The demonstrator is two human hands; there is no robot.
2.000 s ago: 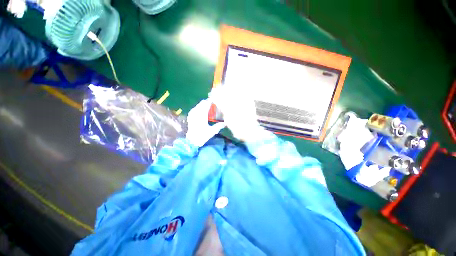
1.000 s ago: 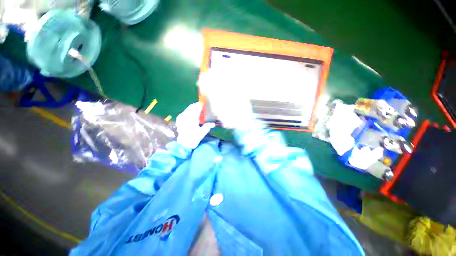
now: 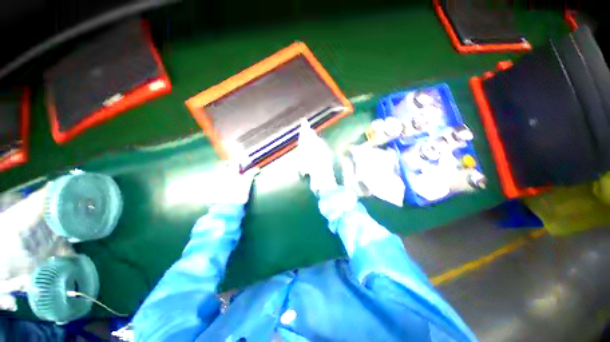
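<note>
A laptop (image 3: 271,107) lies underside up, grey with a dark vent strip, on an orange-red tray (image 3: 245,78) in front of me, turned at an angle. My left hand (image 3: 234,186), white-gloved, is at the near left corner of the laptop and tray. Glare washes out its fingers. My right hand (image 3: 314,150), also white-gloved, reaches to the near edge with a finger over the laptop's rim. I cannot tell whether either hand grips the tray or holds a cloth.
Right of the laptop are a white crumpled cloth (image 3: 378,175) and a blue bin (image 3: 447,100) of bottles. Stacked dark laptops (image 3: 542,120) stand at the right. Another trayed laptop (image 3: 104,73) lies at the left, one at the top right. Two fans (image 3: 83,206) stand lower left.
The view has turned and moved. The laptop and tray now lie farther from my body. My left hand has come to the tray's corner, and my right hand has left the laptop's left part.
</note>
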